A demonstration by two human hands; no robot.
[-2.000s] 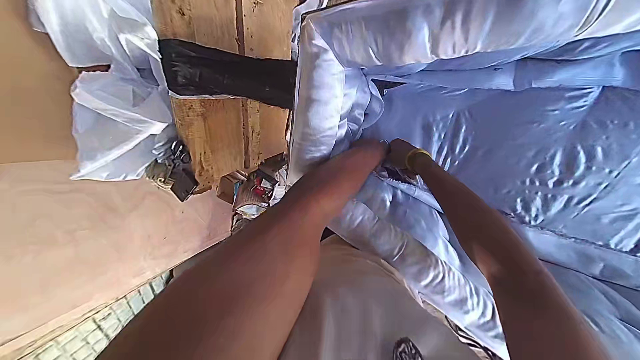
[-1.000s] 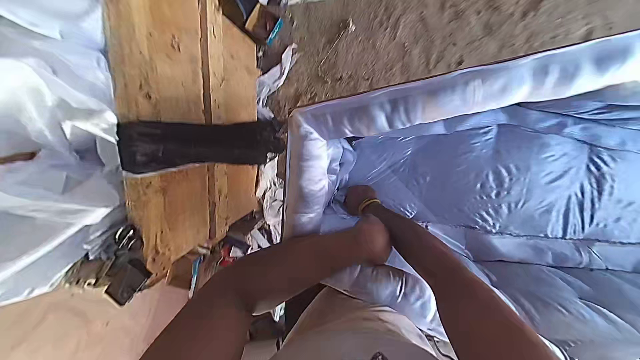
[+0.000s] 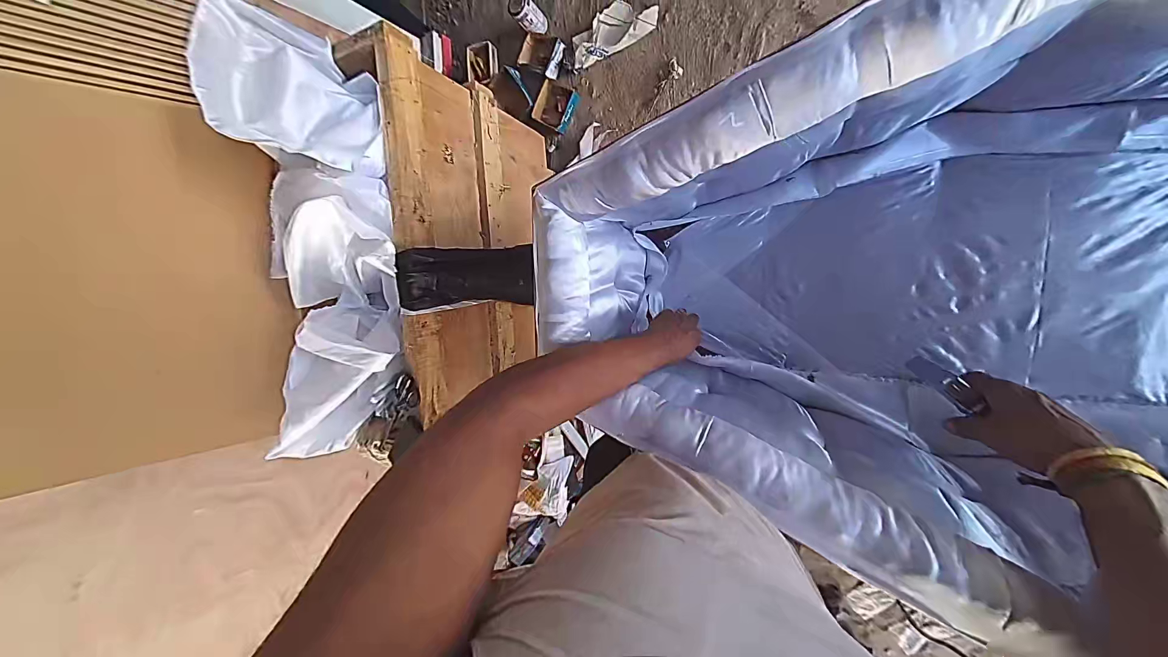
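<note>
A long box, apparently a coffin, has padded, pale blue-white satin lining (image 3: 849, 265) gathered over its rim (image 3: 757, 119). My left hand (image 3: 675, 336) is inside the narrow end, its fingers curled on the edge of the lining near the corner. Further right, over the lower side of the lining, my right hand (image 3: 1017, 420) is closed round a small hand tool (image 3: 935, 372). The tool's front shows past the fingers and a dark part shows below the palm; its kind cannot be told. A yellow band circles the right wrist.
Left of the box stands a wooden bench (image 3: 443, 182) with a black strip of material (image 3: 465, 276) across it. White fabric (image 3: 333, 246) hangs at its far side, beside a tan board (image 3: 137, 274). Small open boxes (image 3: 552, 105) and scraps (image 3: 547, 484) lie on the ground.
My right hand has moved away from my left hand at the corner, to the right along the box, and the tool now shows in it. The left hand remains at the narrow end. The view has shifted.
</note>
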